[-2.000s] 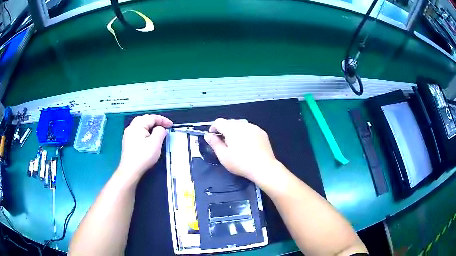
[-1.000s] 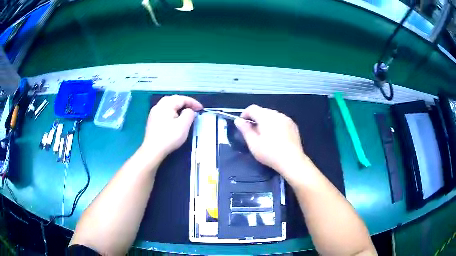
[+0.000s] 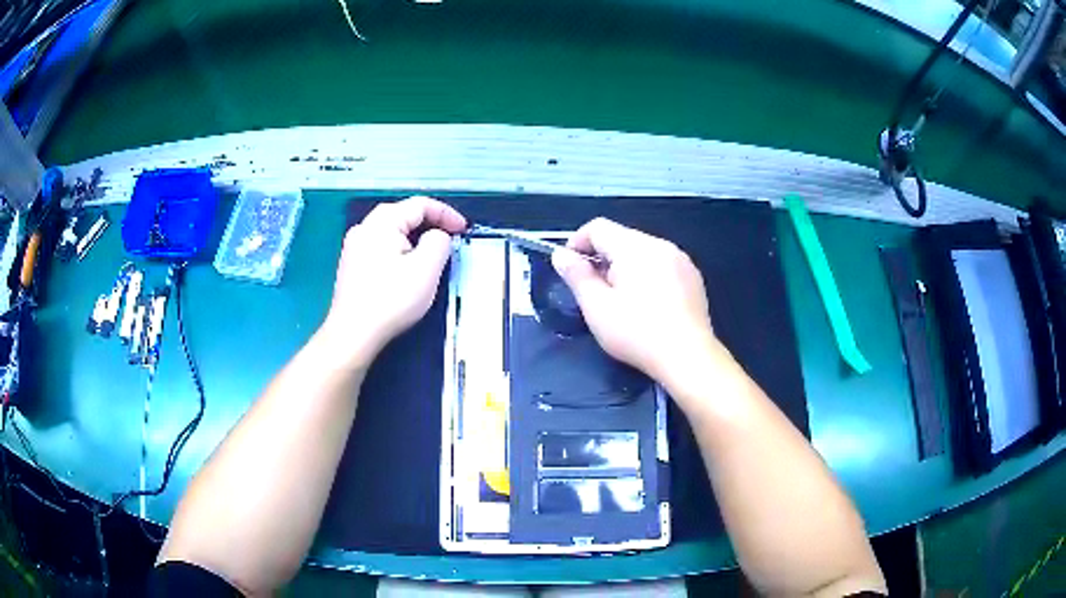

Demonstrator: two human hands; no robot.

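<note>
An opened device chassis [image 3: 585, 391] lies on the black mat [image 3: 748, 350], with a pale strip [image 3: 473, 339] on its left, a yellow patch and glossy rectangles. My right hand [image 3: 637, 280] is over the chassis's far right part and holds metal tweezers [image 3: 532, 244], whose tips point left along the far edge. My left hand [image 3: 397, 275] is at the far left corner, thumb and index fingertips together at the tweezer tips. Whether a small piece sits between those fingertips cannot be told.
A blue tray [image 3: 201, 222], a clear plastic box [image 3: 260, 240] and short silver pieces [image 3: 131, 313] with a dark cable are on the left. A green strip [image 3: 832, 292], a black strip [image 3: 912, 350] and a black-framed pale panel [image 3: 994, 350] are on the right. A metal rail runs behind.
The camera view has shifted, so the bench sits further right and slightly higher than in the oldest frame. Both hands stay at the chassis's far edge, with the tweezers still in the right hand.
</note>
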